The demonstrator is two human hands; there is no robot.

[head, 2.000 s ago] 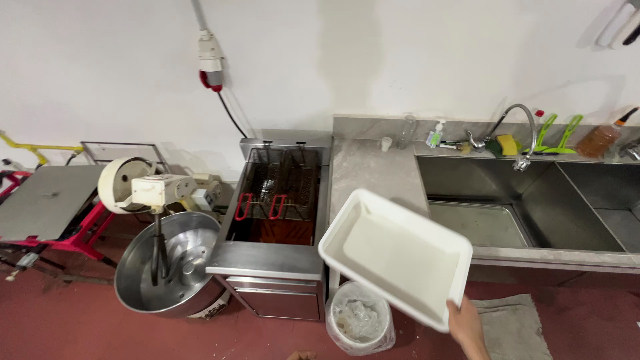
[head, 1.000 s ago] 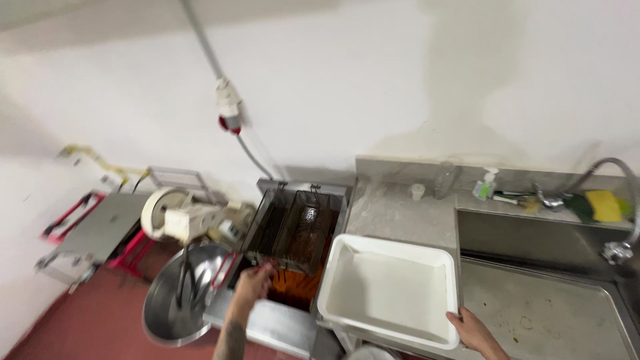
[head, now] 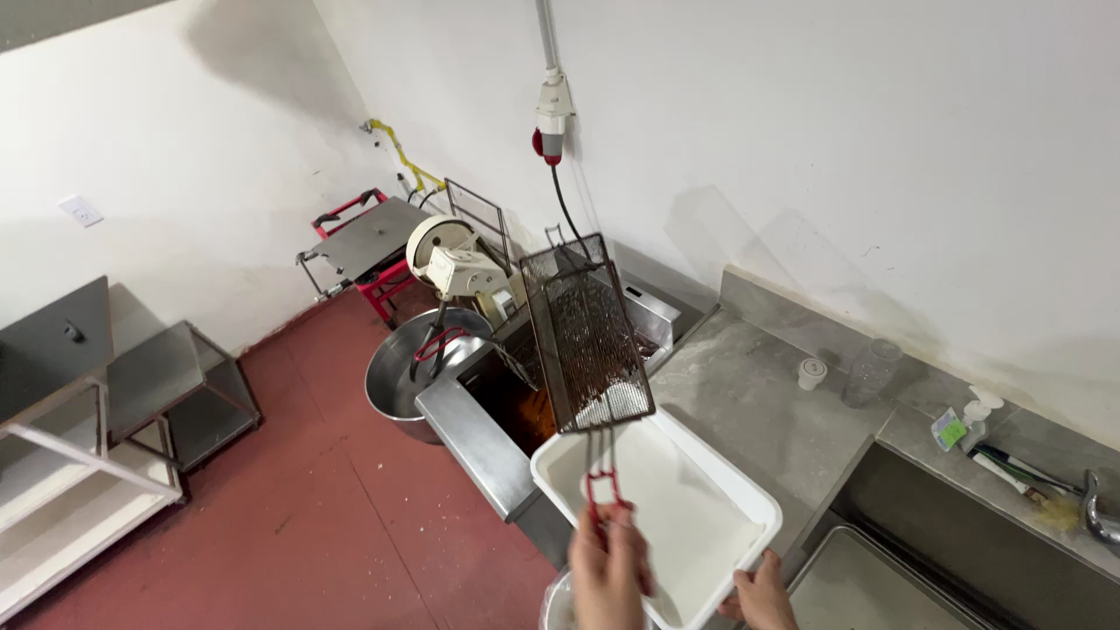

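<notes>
My left hand (head: 608,560) is closed around the red handle of a wire fryer basket (head: 586,341), which is raised above the deep fryer (head: 477,446) and overlaps the near end of a white plastic tub (head: 691,499) in view. No food can be made out in the basket. Dark orange-brown oil shows in the fryer, where a second basket's red handle (head: 440,343) sticks out to the left. My right hand (head: 763,595) grips the tub's right rim. The tub's inside looks bare.
Left of the fryer stands a mixer (head: 459,267) with a steel bowl (head: 394,376). A stone counter (head: 744,376) on the right holds a small white cup (head: 812,374), a clear container (head: 872,372) and a pump bottle (head: 976,420). Beyond it is a steel sink (head: 927,499).
My left hand, reaching over the fryer one second ago, now holds a basket lifted out of it. The tub stays in my right hand. The view has swung left.
</notes>
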